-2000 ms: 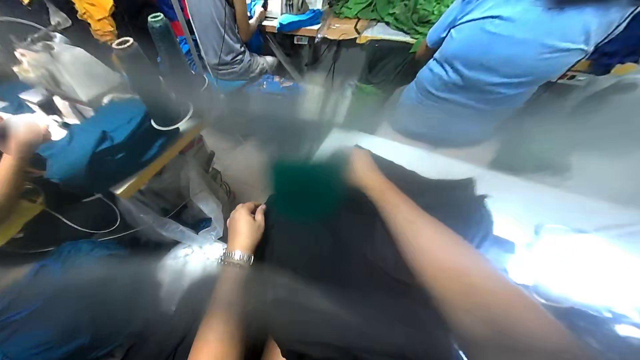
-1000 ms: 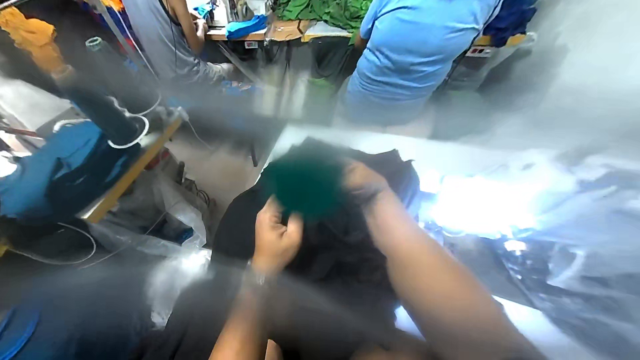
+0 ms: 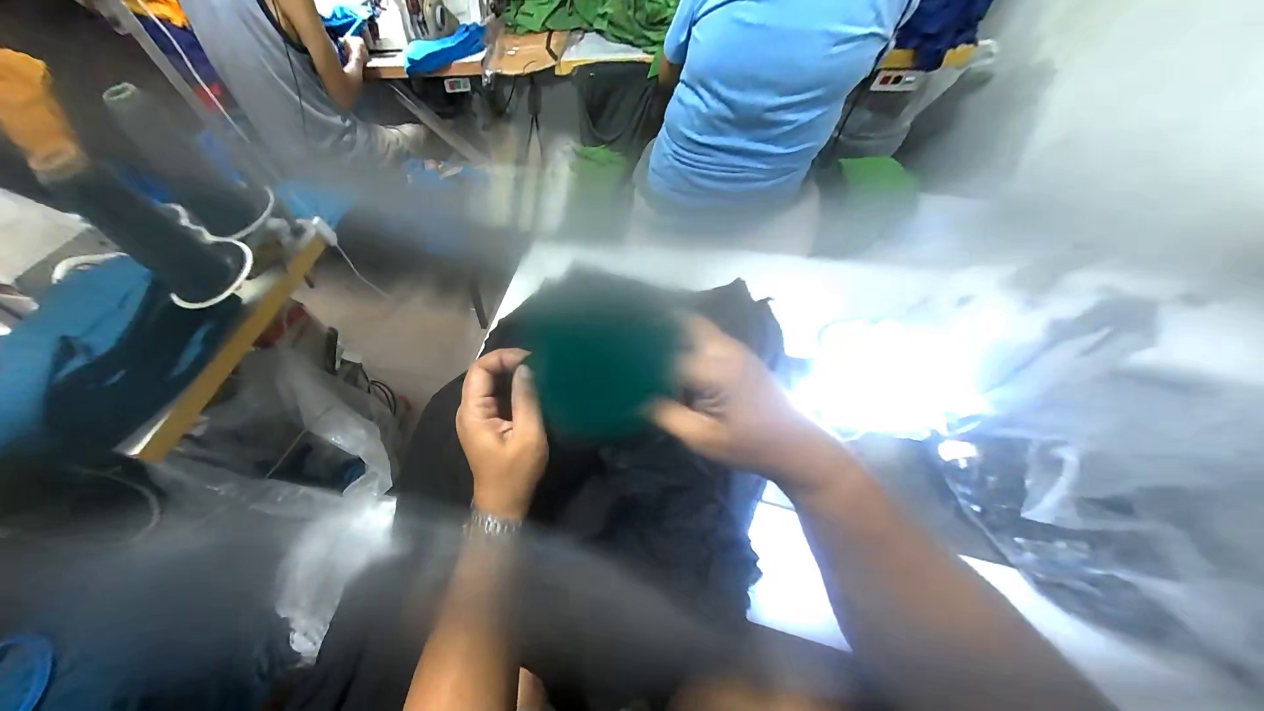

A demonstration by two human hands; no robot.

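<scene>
Dark cloth (image 3: 642,513) lies heaped over the white table's near part and hangs toward my lap. Above it my left hand (image 3: 502,420), with a metal-banded watch (image 3: 494,523) on the wrist, has its thumb and fingers curled together at the left side of a blurred dark green patch. My right hand (image 3: 716,395) is on the patch's right side, its fingers bent and smeared by motion. The green patch hides the cloth between my hands and some fingertips, so what either hand pinches is not plain.
Large thread cones (image 3: 163,232) stand at left near a wood-edged table (image 3: 232,355) with blue cloth (image 3: 89,346). Clear plastic (image 3: 346,425) hangs below it. A bright light (image 3: 889,385) glares on the right. Two people, one in a blue shirt (image 3: 760,89), sit at the far sewing tables.
My left hand, low beside the cloth two seconds ago, has come up to the green patch. My right hand's fingers are now bent at the patch's right side. The view has shifted somewhat.
</scene>
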